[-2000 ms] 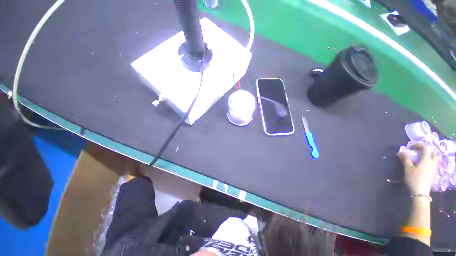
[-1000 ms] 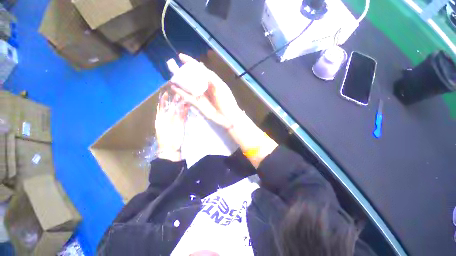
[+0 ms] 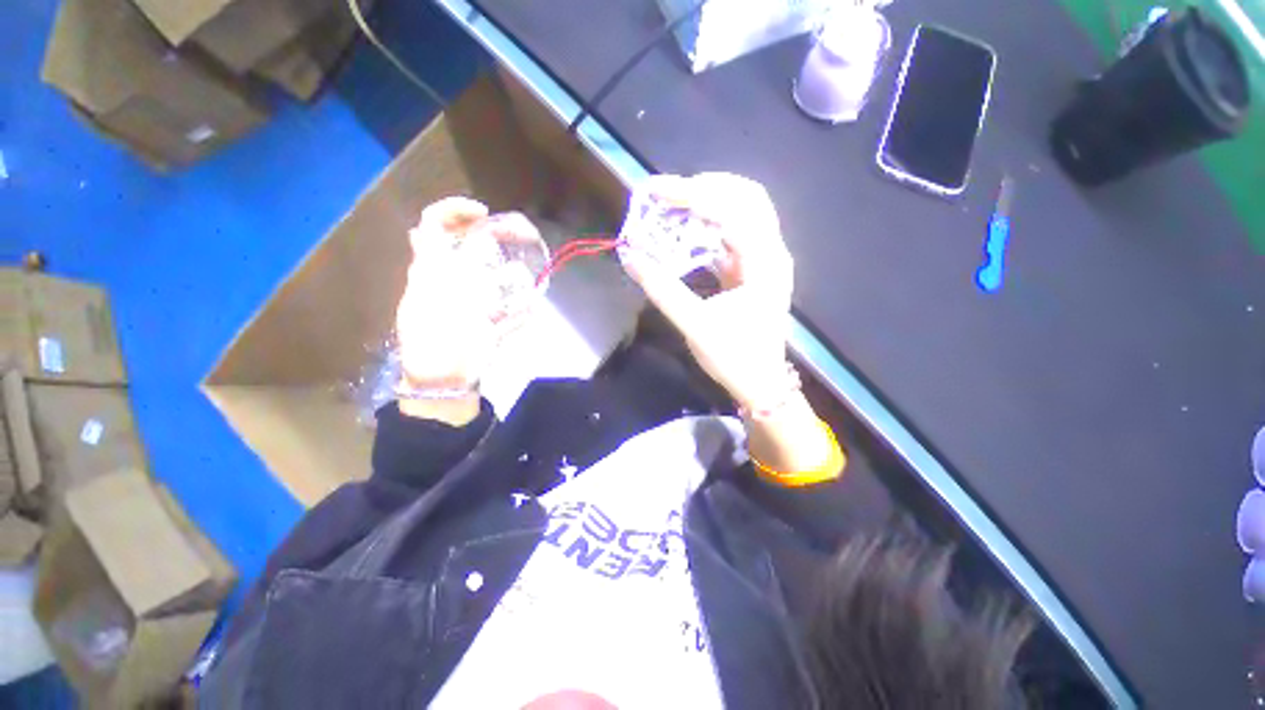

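My left hand (image 3: 447, 305) is held over the open carton, its fingers closed around a clear plastic cup (image 3: 519, 255) whose shiny rim faces right. My right hand (image 3: 742, 264) is held near the bench edge, gripping a pale housing (image 3: 676, 236), mostly hidden by the fingers and glare. Red lead wires (image 3: 583, 247) run between the two parts, which are apart. Both hands are bare and overexposed.
The open carton (image 3: 298, 416) holds a white sheet (image 3: 555, 354) and clear parts. On the bench (image 3: 888, 333) are a single pale unit (image 3: 835, 72), smartphone (image 3: 939, 111), black tumbler (image 3: 1145, 104), blue-handled tool (image 3: 995, 250) and pale housings (image 3: 1253, 520). Cartons (image 3: 118, 513) stand on the floor.
My hands were together a second ago and are now apart, with red wires showing between them. My right hand has moved right. The view has shifted, so bench items sit higher and further left.
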